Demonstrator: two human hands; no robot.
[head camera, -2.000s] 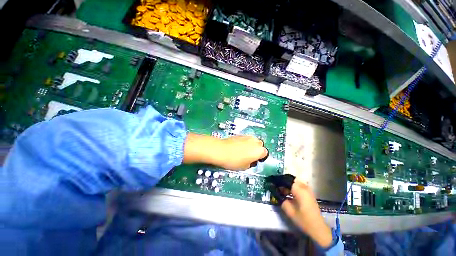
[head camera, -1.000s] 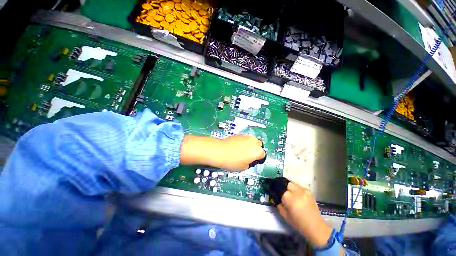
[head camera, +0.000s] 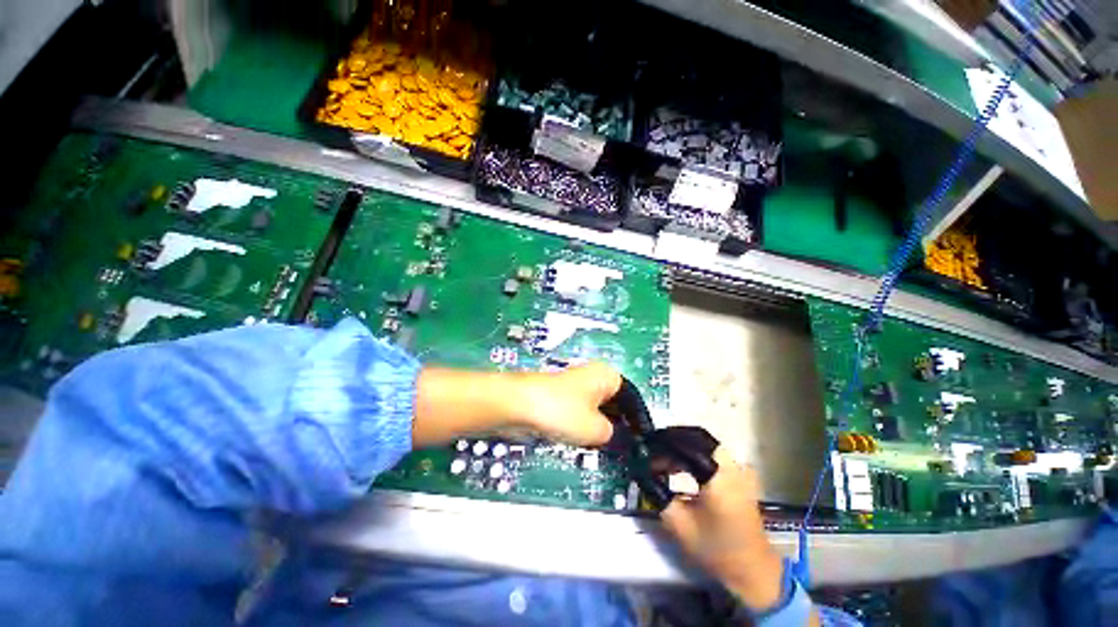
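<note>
A large green circuit board (head camera: 478, 282) lies on the rail bench in front of me, with white shapes and small parts. My left hand (head camera: 570, 402) reaches across it from the left, black coverings on its fingertips. My right hand (head camera: 723, 508) is at the board's lower right corner, also with black-covered fingertips. The fingertips of both hands meet or overlap over the board. A small pale spot shows between the right fingers; I cannot tell if it is held or on the board. Round pale-topped components (head camera: 478, 465) stand near the board's front edge.
Bins of yellow-orange parts (head camera: 405, 104), greenish-grey parts (head camera: 564, 108) and silvery parts (head camera: 552, 181) stand behind the board. A bare metal plate (head camera: 748, 392) lies right of it. More boards lie left (head camera: 147, 263) and right (head camera: 932, 429). A blue coiled cord (head camera: 907, 233) hangs across the right.
The left fingers, curled over the board before, now extend right and down to the right fingertips. The right fingers are spread more. The view has shifted slightly.
</note>
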